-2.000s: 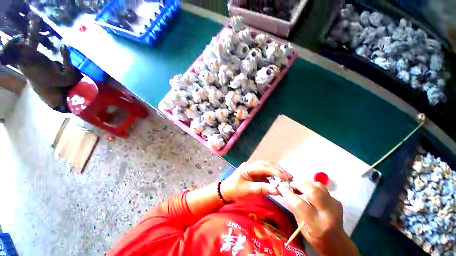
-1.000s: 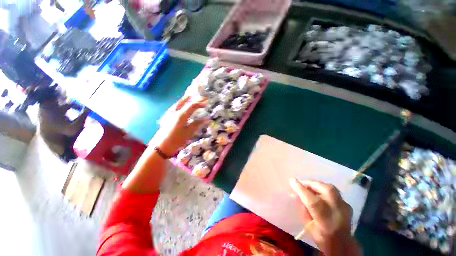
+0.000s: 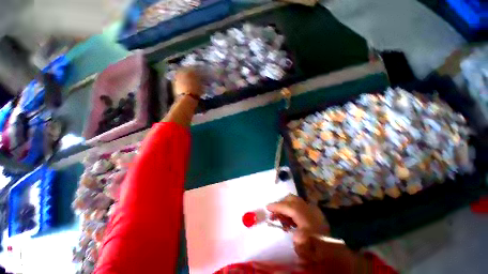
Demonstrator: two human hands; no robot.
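Note:
My left hand (image 3: 188,83) is stretched out to the left end of the far black tray (image 3: 230,98), at its grey-white pieces (image 3: 243,56). It is blurred and its fingertips are hidden, so I cannot tell if it holds one. My right hand (image 3: 302,222) is over the white work board (image 3: 214,235), holding a thin stick (image 3: 333,240) that points out to the right. The fingertips are beside a red round spot (image 3: 249,219); something dark shows at them, unclear.
A black tray of small cream-grey pieces (image 3: 374,144) is at the right. A pink-grey bin (image 3: 142,91) with dark pieces is far left. A tray of hollow pieces (image 3: 99,187) is partly behind my left sleeve. A small dark pot (image 3: 283,174) is at the board's far corner.
My left hand has moved from the pink tray to the far black tray. My view has turned right. The red spot, hidden a second ago, shows beside my right fingertips.

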